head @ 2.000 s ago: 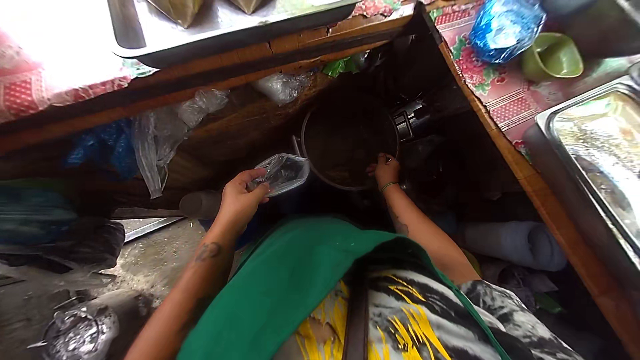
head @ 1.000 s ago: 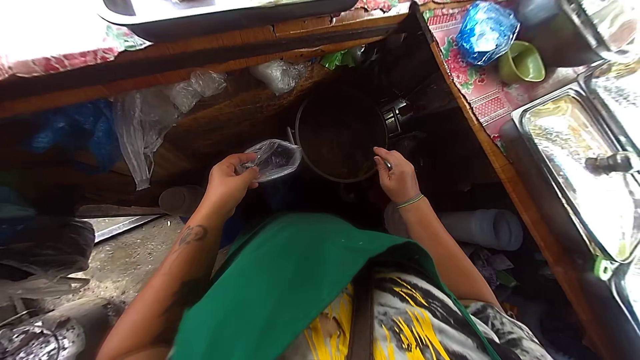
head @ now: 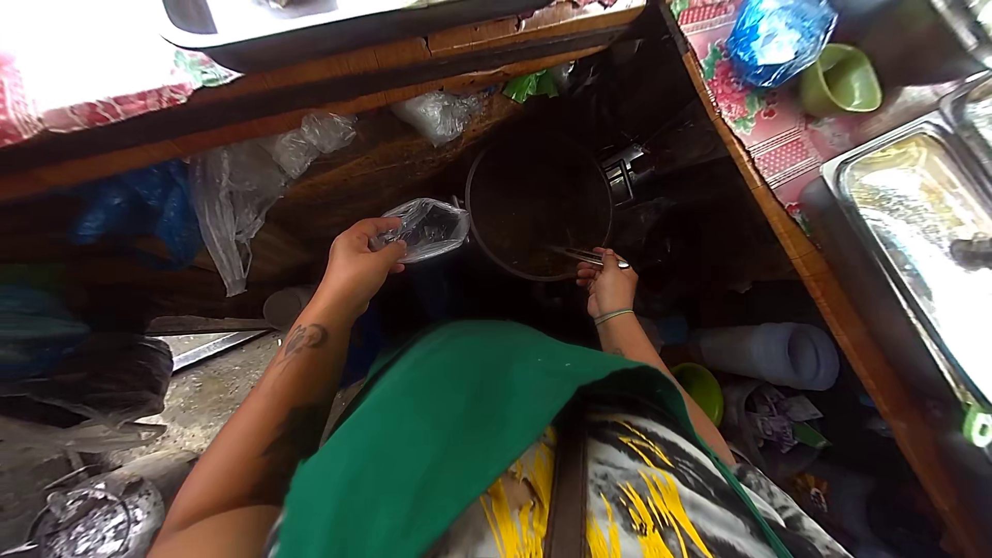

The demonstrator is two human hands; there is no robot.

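Observation:
My left hand [head: 364, 252] holds a clear plastic bag [head: 431, 229] by its near left side, its mouth spread at the left rim of a deep round pot [head: 540, 205]. Between the thumb and fingers of my right hand [head: 610, 283] is a thin metal utensil [head: 581, 254], perhaps tongs or a spoon, reaching over the pot's lower right rim. The inside of the pot is dark, and what it contains cannot be told.
Wooden counter edges [head: 821, 287] run above and to the right. Crumpled plastic bags [head: 232, 194] hang under the far one. On the right counter are a blue plastic bundle [head: 779, 39], a green cup [head: 841, 81] and a metal tray [head: 891, 225]. A white container [head: 767, 355] lies below.
My right hand was at the pot's rim, then lifted to its right side; now it is lower, with the metal utensil plainly showing over the pot. My left hand keeps the bag beside the pot.

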